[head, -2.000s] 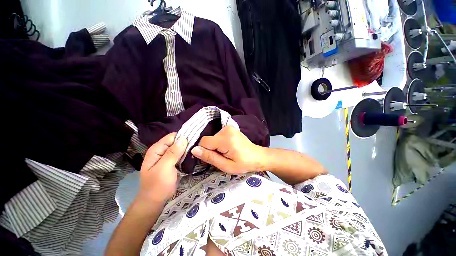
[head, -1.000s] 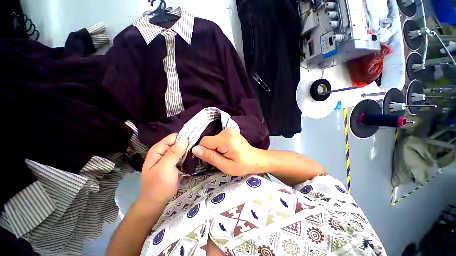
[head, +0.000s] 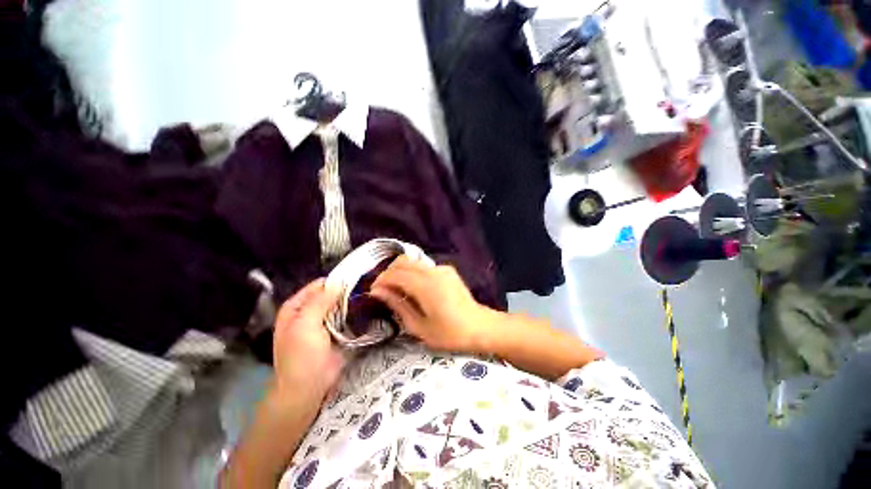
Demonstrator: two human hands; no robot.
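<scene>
A striped cuff or hem band (head: 367, 256) stands as an open loop just above my lap. My left hand (head: 308, 329) grips its left side between thumb and fingers. My right hand (head: 427, 301) is at the loop's right side with curled fingers reaching into the opening; whether it holds the band or a small tool is hidden. The band belongs to the plum top (head: 401, 172), laid out beyond my hands with a pale collar (head: 351, 126), a striped placket (head: 333, 215) and a black hanger (head: 310, 95). The picture is blurred.
Dark garments (head: 115, 239) with striped hems (head: 91, 396) lie at left. A black garment (head: 501, 153) lies right of the top. A sewing machine (head: 635, 81), red bag (head: 673, 162), black roll (head: 585, 207) and thread cone (head: 692, 249) are at right. Yellow-black tape (head: 677, 358) marks the floor.
The camera view has shifted, so the top and table sit lower in the picture. The band loop looks rounder and more open. My right fingers have lifted a little from the loop's lower inside.
</scene>
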